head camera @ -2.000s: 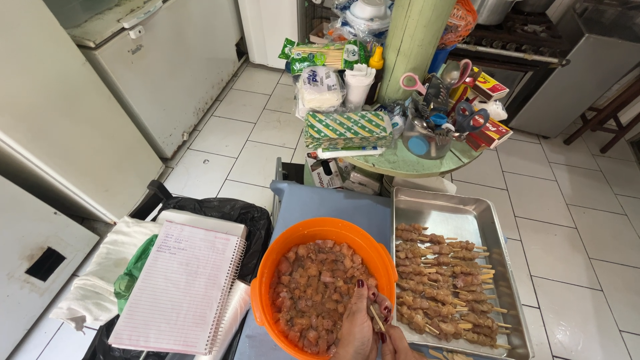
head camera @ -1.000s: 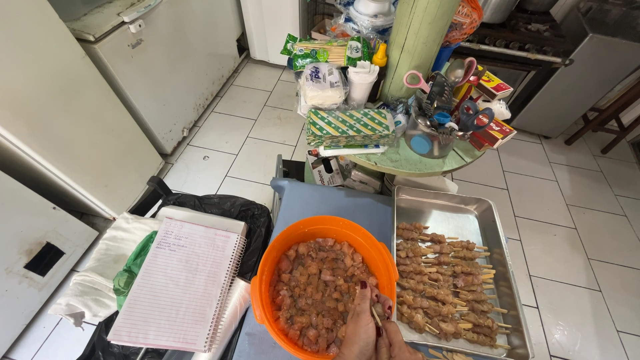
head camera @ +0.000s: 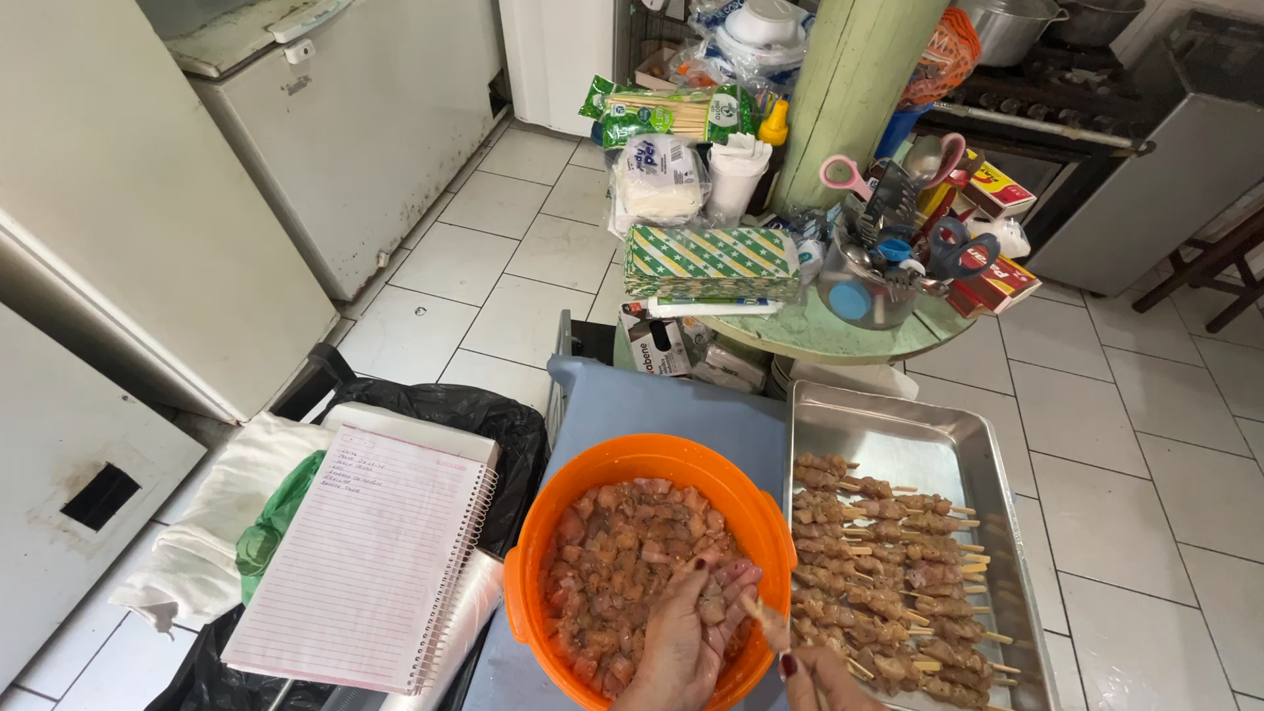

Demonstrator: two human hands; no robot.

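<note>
An orange plastic basin (head camera: 541,474) full of raw cubed meat (head camera: 612,533) stands on a blue surface. Over its right part, my left hand (head camera: 686,627) is palm up, holding a piece of meat (head camera: 711,600) in curled fingers. My right hand (head camera: 825,679), at the bottom edge, grips a wooden skewer (head camera: 755,610) with meat on it, its tip pointing toward the left hand. Right of the basin, a metal tray (head camera: 997,474) holds several rows of meat skewers (head camera: 879,592).
A spiral notebook (head camera: 355,553) with handwriting lies left, over a black plastic bag (head camera: 474,415). Behind, a round green table (head camera: 839,341) bears a container of utensils (head camera: 869,286), patterned packets (head camera: 711,262) and packaged skewers (head camera: 662,117). A green post (head camera: 839,99) rises there; freezers stand at left.
My hands were close together at the basin's right edge; now the left is opened wider over the meat, palm up, and the right is lower and farther right with the skewer showing.
</note>
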